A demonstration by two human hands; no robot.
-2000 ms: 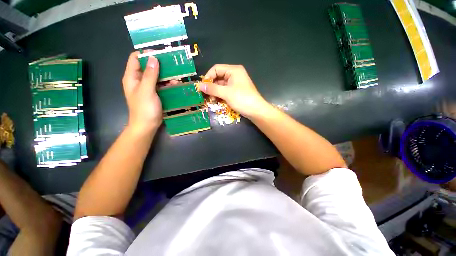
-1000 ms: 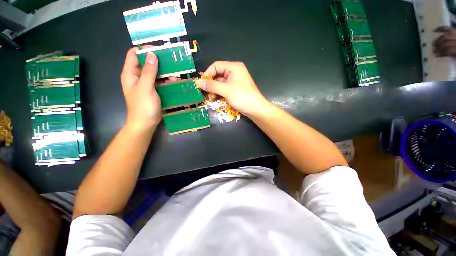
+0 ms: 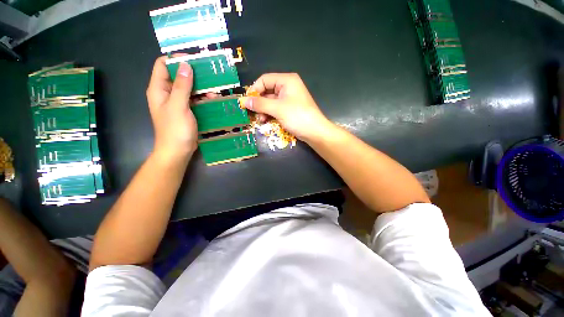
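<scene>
A green circuit board panel [image 3: 221, 114] of joined boards lies slanted in front of me, its top board glaring white. My left hand [image 3: 172, 111] grips its left edge, thumb on the second board. Orange flex circuits [image 3: 239, 55] stick out from the right edges of the top two boards. My right hand [image 3: 283, 104] pinches a small orange flex circuit [image 3: 245, 100] at the third board's right edge; fingers partly hide it. A pile of loose flex circuits [image 3: 278, 135] lies under and beside my right hand.
A stack of panels [image 3: 66, 137] lies at left, another stack [image 3: 442, 52] at upper right. An orange heap [image 3: 5, 160] is at the far left edge, above another person's arm [image 3: 32, 266]. A purple-rimmed fan [image 3: 533, 183] is at right, beyond the dark bench's front edge [image 3: 266, 207].
The yellow-striped sheet at far right, and a hand seen there a second ago, are gone from view. The view has shifted slightly; my hands keep nearly the same grip and place on the panel.
</scene>
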